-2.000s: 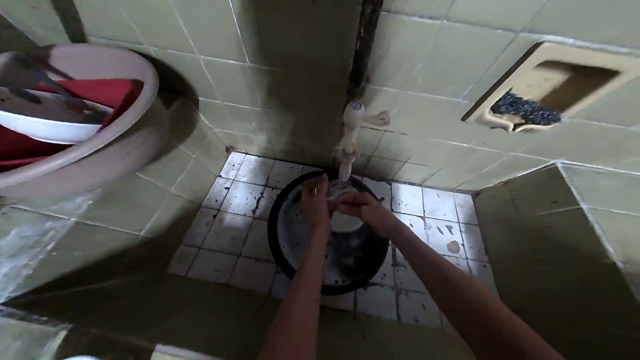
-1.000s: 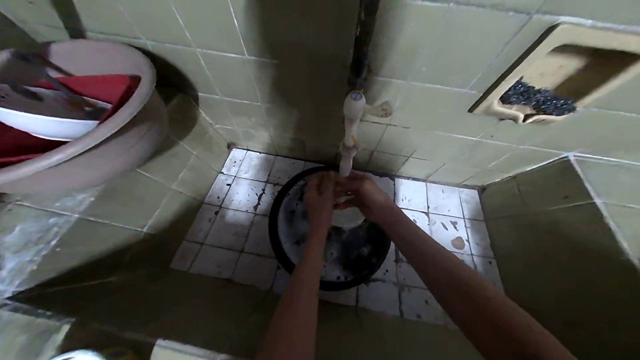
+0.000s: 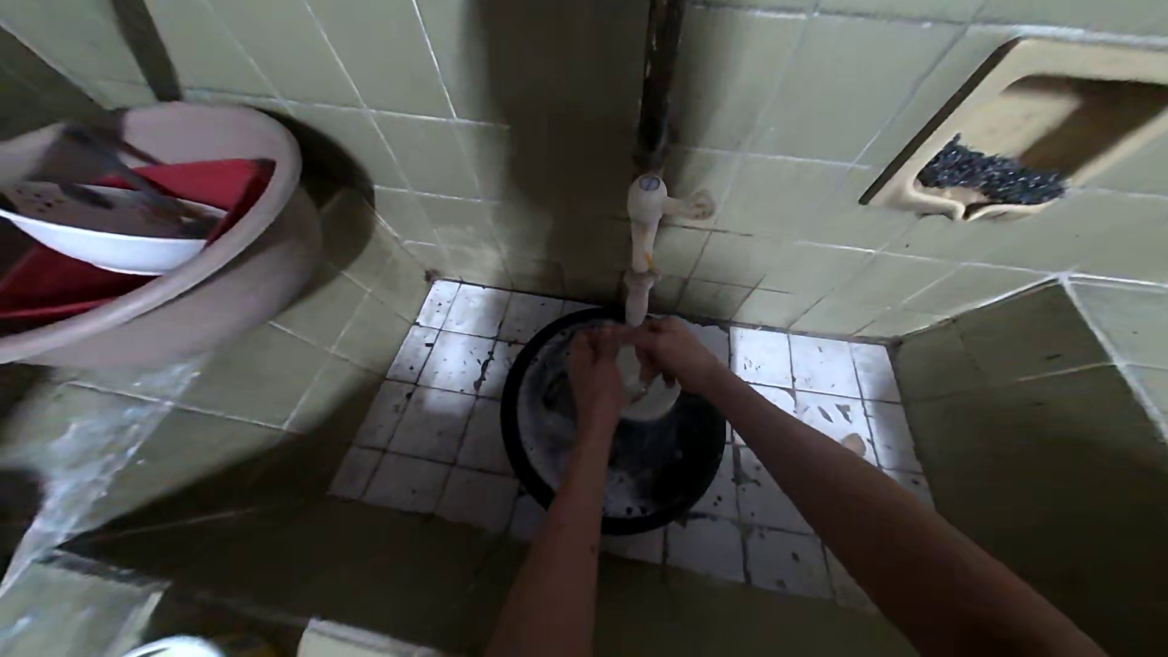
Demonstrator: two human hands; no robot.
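Note:
A black round basin [image 3: 639, 525] of sudsy water stands on the white-tiled floor of the sink, under a pale plastic tap [image 3: 642, 228]. My left hand [image 3: 598, 370] and my right hand [image 3: 673, 351] meet just below the spout, over the basin. A whitish round item [image 3: 650, 401], perhaps a bowl or a cup, shows between and below them. My right fingers lie on its upper part. Whether the left fingers grip it too is hidden, and what the fingertips do at the spout is too dim to tell.
At the left, a large pinkish plastic tub [image 3: 274, 210] holds a white bowl [image 3: 109, 245] and a red item [image 3: 205, 178]. Dark metallic scouring wool [image 3: 990, 175] lies in a cream wall soap dish [image 3: 1077, 68]. Green tiled walls enclose the sink, and a dark pipe [image 3: 659, 82] runs above the tap.
Both hands have stayed at the spout over the basin, close together, with small shifts of the fingers. The whitish item remains by them.

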